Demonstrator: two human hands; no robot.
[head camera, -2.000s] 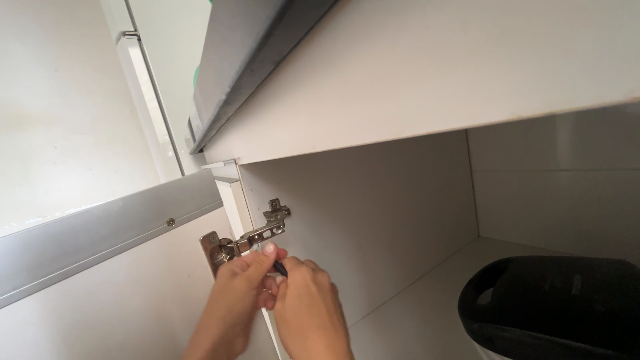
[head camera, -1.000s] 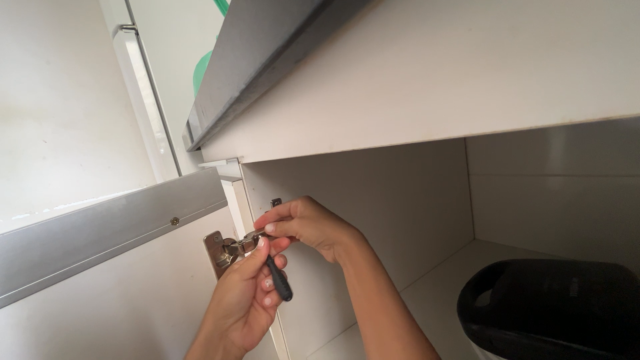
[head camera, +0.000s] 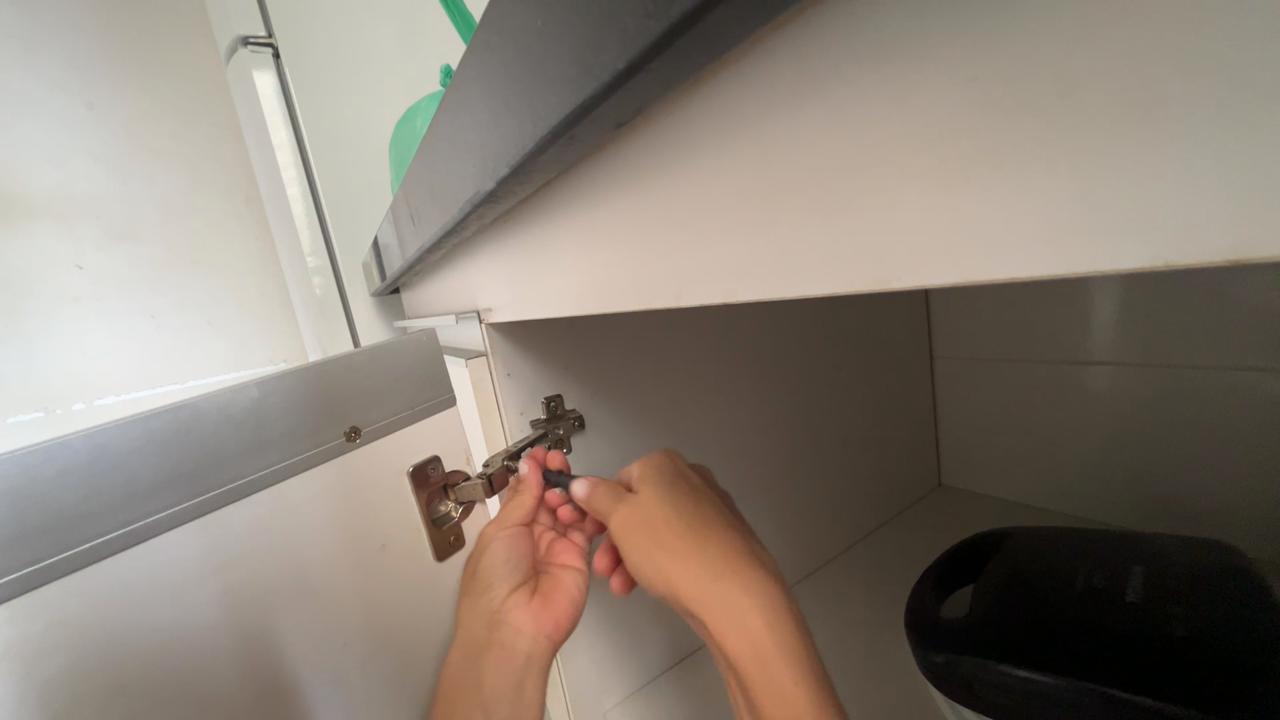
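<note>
A metal cabinet hinge (head camera: 485, 484) joins the open cabinet door (head camera: 250, 580) to the inner side wall of the cabinet (head camera: 720, 400). My right hand (head camera: 680, 530) grips the dark handle of a small tool (head camera: 560, 481), probably a screwdriver, just right of the hinge arm. My left hand (head camera: 530, 560) is beside it, its thumb and fingertips around the front of the tool, close to the arm. The tool's tip is hidden by my left fingers. The hinge's mounting plate (head camera: 558, 422) is on the side wall behind my fingertips.
A black-lidded container (head camera: 1090, 620) stands inside the cabinet at lower right. Above the opening run a white panel (head camera: 850, 180) and a dark countertop edge (head camera: 560, 110). A metal strip (head camera: 220, 440) lines the door's top. A green bag (head camera: 412, 140) shows behind the countertop.
One second ago my left hand held the dark handle while my right fingers were at the hinge arm. The handle is now in my right hand, which has moved back from the hinge.
</note>
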